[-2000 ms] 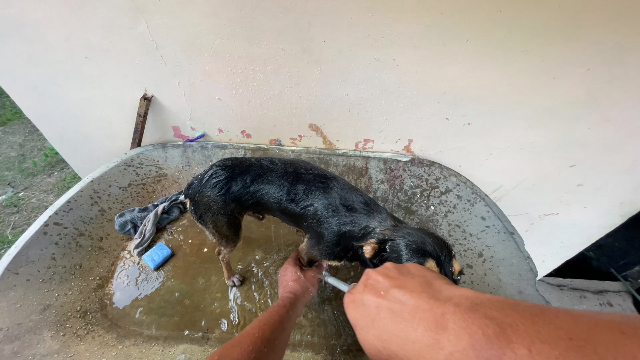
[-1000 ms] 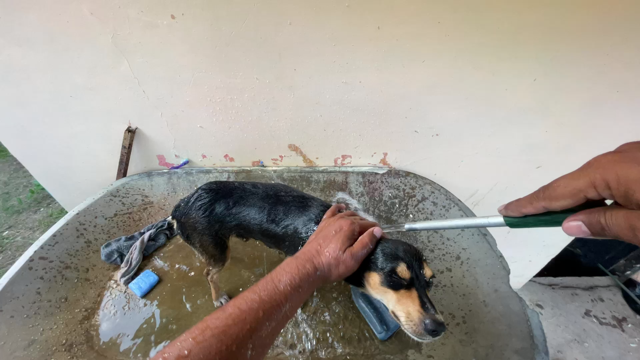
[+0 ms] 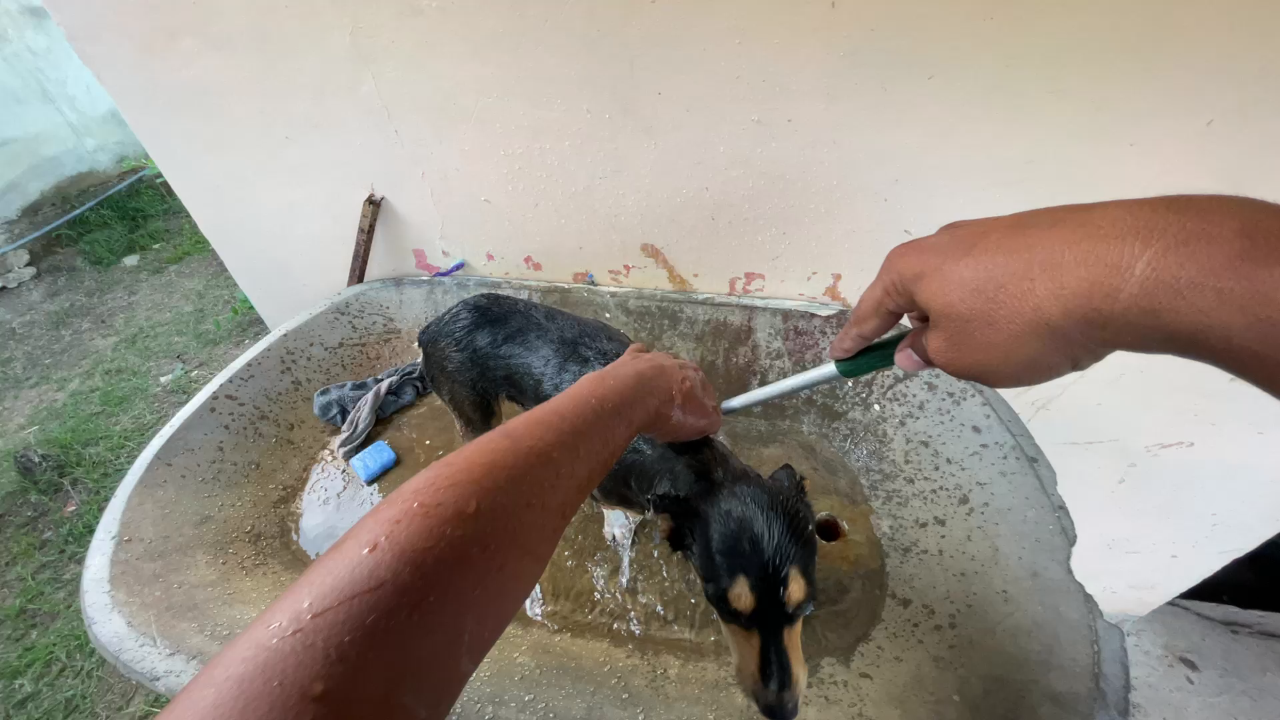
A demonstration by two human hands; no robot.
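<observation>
A wet black-and-tan dog (image 3: 760, 550) stands in a stone or concrete basin (image 3: 960, 560), its head lowered toward the front rim. My left hand (image 3: 675, 395) rests on the dog's shoulders, its fingers partly hidden. From the right, my right hand (image 3: 960, 300) grips the green end of a metal tube (image 3: 785, 388), whose tip is at my left hand. Water runs off the dog's underside into the basin. A blue bar, maybe soap (image 3: 373, 461), lies behind the dog, beside a wet grey cloth (image 3: 370, 400).
A pale wall with peeling paint (image 3: 640, 150) rises behind the basin. A rusty metal piece (image 3: 365, 240) leans there, near a small purple object (image 3: 449, 268) on the rim. A round drain hole (image 3: 829, 527) shows right of the dog's head. Grass (image 3: 110, 400) lies at the left.
The dog's head has swung down toward the basin's front. My left hand has gone from near its front leg to its neck, then shoulders. The tube, earlier low by the leg, is now above the dog's back.
</observation>
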